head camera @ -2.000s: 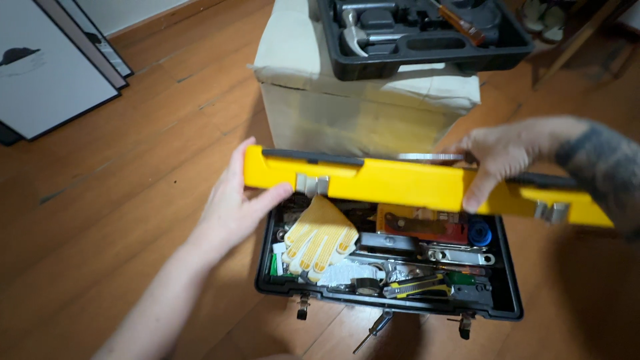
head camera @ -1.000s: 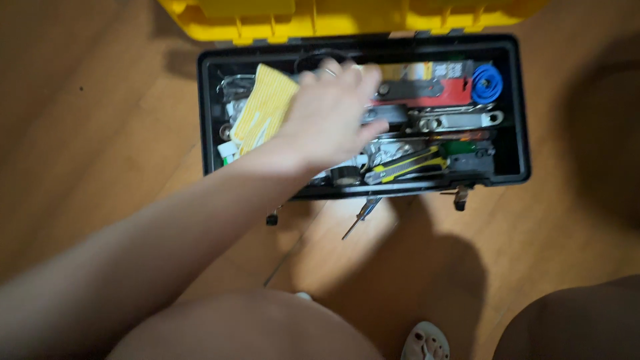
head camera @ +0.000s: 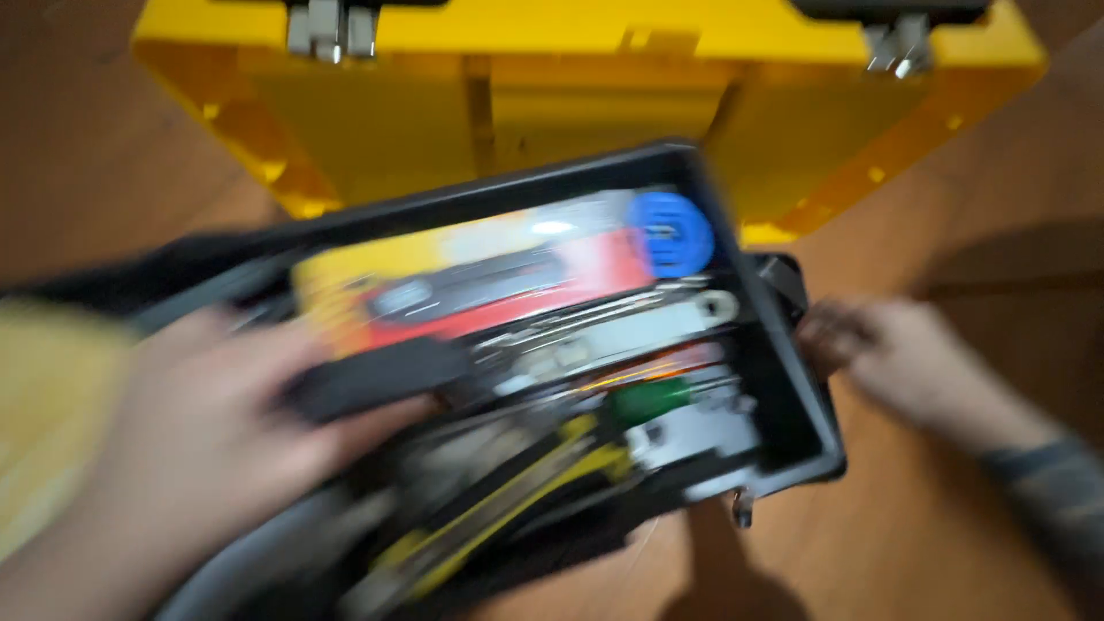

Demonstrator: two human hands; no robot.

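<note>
A black toolbox or tray (head camera: pixel 789 362) is tilted, its right end showing sharply. My left hand (head camera: pixel 216 423) reaches into it, fingers around a dark bar-like part (head camera: pixel 379 375); blur hides what that part is. Beside the bar lie a red and yellow pack (head camera: pixel 517 276), a blue round item (head camera: pixel 671 235), a silver wrench-like tool (head camera: pixel 630 336) and a green item (head camera: pixel 651 401). A yellow and black utility knife (head camera: pixel 509 500) is nearer me. My right hand (head camera: pixel 888 362) is at the outer right end, fingertips against or behind it; its hold is unclear.
The open yellow lid (head camera: pixel 604 103) with metal latches (head camera: pixel 897 47) stands behind the black box. A yellow glove (head camera: pixel 52 414) is blurred at the left edge. Wooden floor (head camera: pixel 992 198) shows around the box.
The black box or tray was level a second ago and is now tilted. My right hand, unseen then, is at its right end. The view is much closer.
</note>
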